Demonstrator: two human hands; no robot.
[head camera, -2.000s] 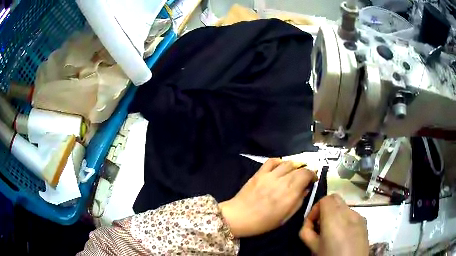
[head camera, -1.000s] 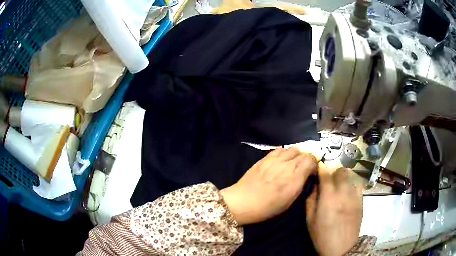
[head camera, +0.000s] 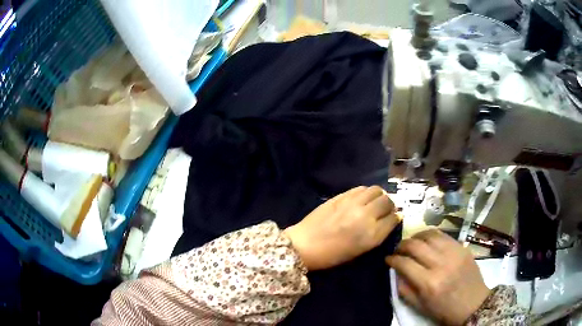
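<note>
A large black garment panel (head camera: 281, 140) lies left of the sewing machine (head camera: 472, 108) and runs down over the table's front edge. My left hand (head camera: 344, 226) presses on the black cloth, its fingertips just left of the presser foot area (head camera: 408, 191). My right hand (head camera: 437, 274) is lower right, its thumb and fingertips at the cloth's right edge. A narrow white tape (head camera: 395, 296) runs down along that edge beside my right hand. The needle tip is too small to make out.
A blue plastic basket (head camera: 137, 184) at left holds tan crumpled cloth (head camera: 96, 121), white rolls and a yellow-brown edged block (head camera: 83, 207). A white roll (head camera: 150, 57) hangs over its rim. Right of the needle lie a dark-and-red tool (head camera: 488, 240), white tape loops and a black device (head camera: 536, 223).
The white strip above my left hand no longer shows. My right hand has shifted lower right, fingers now visible at the cloth edge, with tape hanging below. The camera view has shifted.
</note>
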